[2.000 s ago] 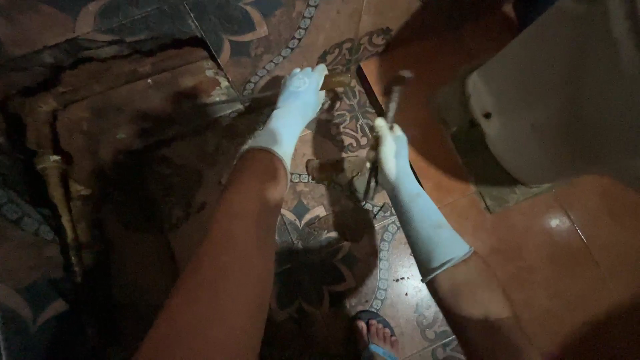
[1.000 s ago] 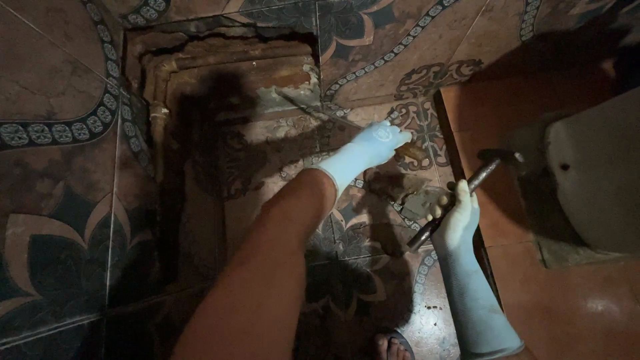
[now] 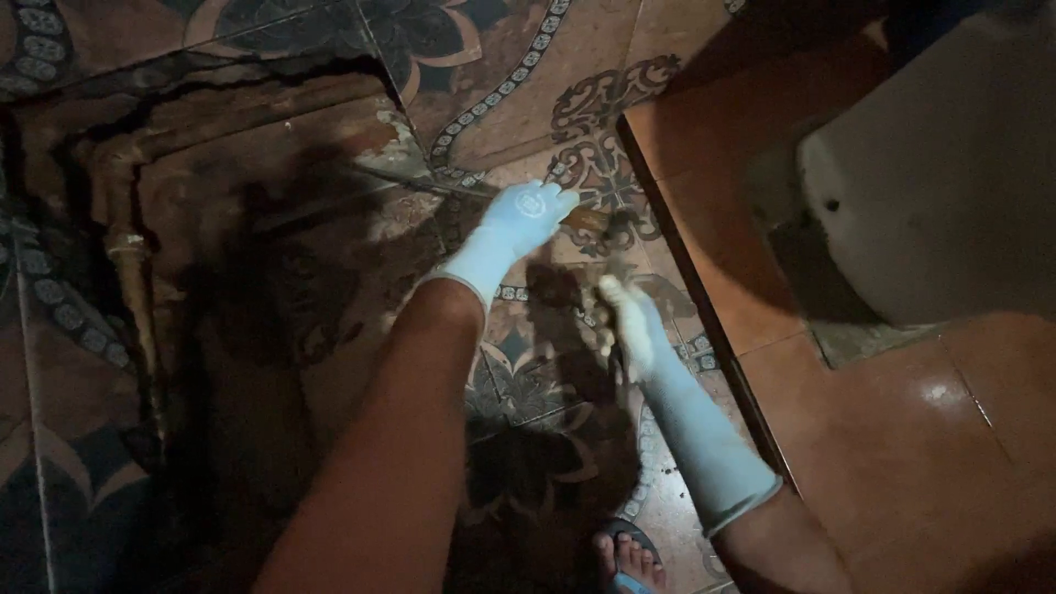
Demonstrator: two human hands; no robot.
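My left hand (image 3: 528, 216), in a light blue work glove, is shut on a tool with a worn wooden handle (image 3: 589, 219). The tool's long thin metal shaft (image 3: 421, 183) points left across the floor to the edge of the broken-out patch. Nearer to me and to the right, my right hand (image 3: 634, 326), gloved the same way, grips a hammer whose head and handle are blurred and dark. The hammer's head seems to be close to the end of the wooden handle; contact cannot be told.
At left, a pipe (image 3: 128, 247) with an elbow runs along an opened trench in the patterned tiles. A raised orange-tiled step (image 3: 808, 412) lies at right, bearing a pale ceramic fixture base (image 3: 924, 190). My sandalled foot (image 3: 631, 561) stands at the bottom.
The hammer in my right hand has swung and is now blurred, where it showed plainly one second ago. My left hand has kept its hold. The view has shifted and turned.
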